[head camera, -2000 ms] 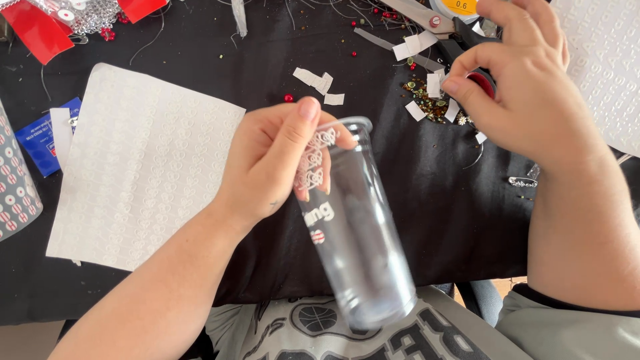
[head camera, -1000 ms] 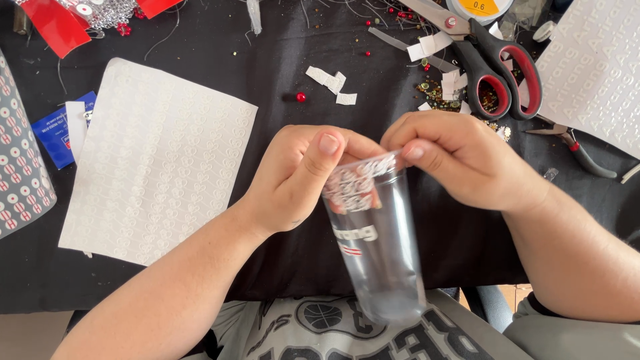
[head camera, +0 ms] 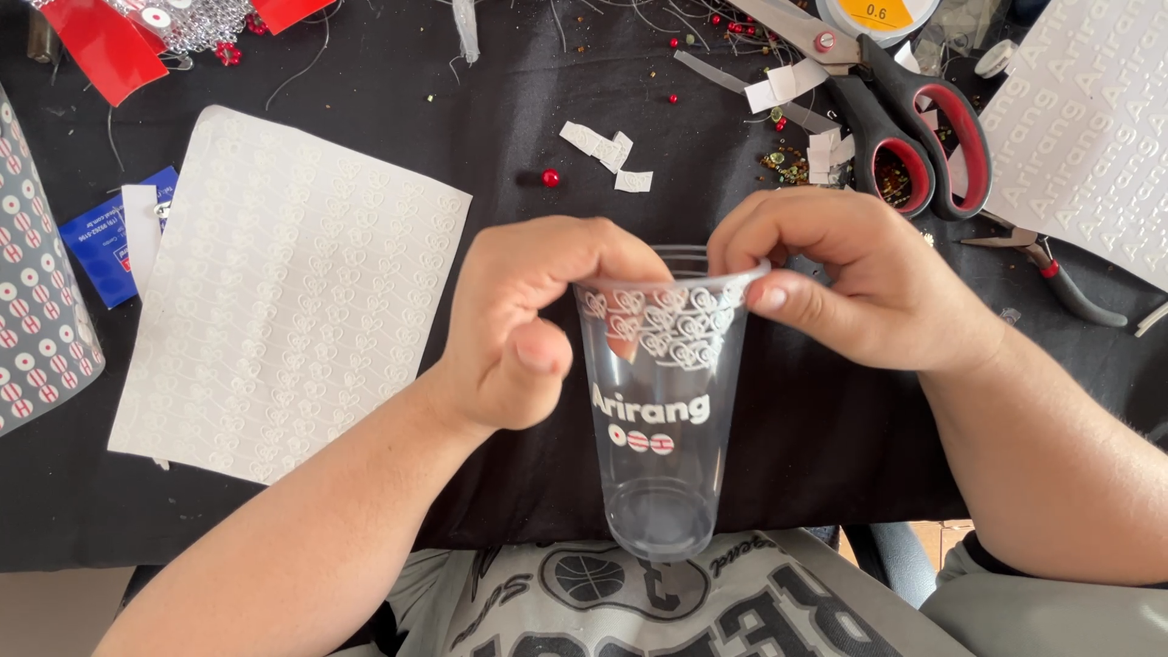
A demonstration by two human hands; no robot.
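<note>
A clear plastic cup [head camera: 662, 465] is held upright in front of my shirt, its rim facing away from me. White heart-like stickers form rows below the rim, with white lettering and small round red-and-white marks lower down. My left hand [head camera: 538, 319] has its fingers inside the cup at the left of the rim, its thumb raised off the wall. My right hand [head camera: 839, 274] pinches the rim's right side between thumb and fingers. Left of the cup lies a sheet of white heart-like stickers [head camera: 292, 301] on the black cloth. Small cut sticker pieces [head camera: 598, 146] lie beyond the cup.
Large black-and-red scissors [head camera: 876, 119] lie at upper right, near beads, paper scraps and a spool [head camera: 876, 18]. Pliers [head camera: 1063, 274] and a sheet of lettering stickers [head camera: 1086, 128] are at right. A patterned sheet [head camera: 36, 292], possibly curved, and a blue packet [head camera: 105, 246] are at left.
My right hand has come from beside the scissors to the cup's rim. The cup, tilted earlier, now stands straighter with its lettering facing up toward the camera.
</note>
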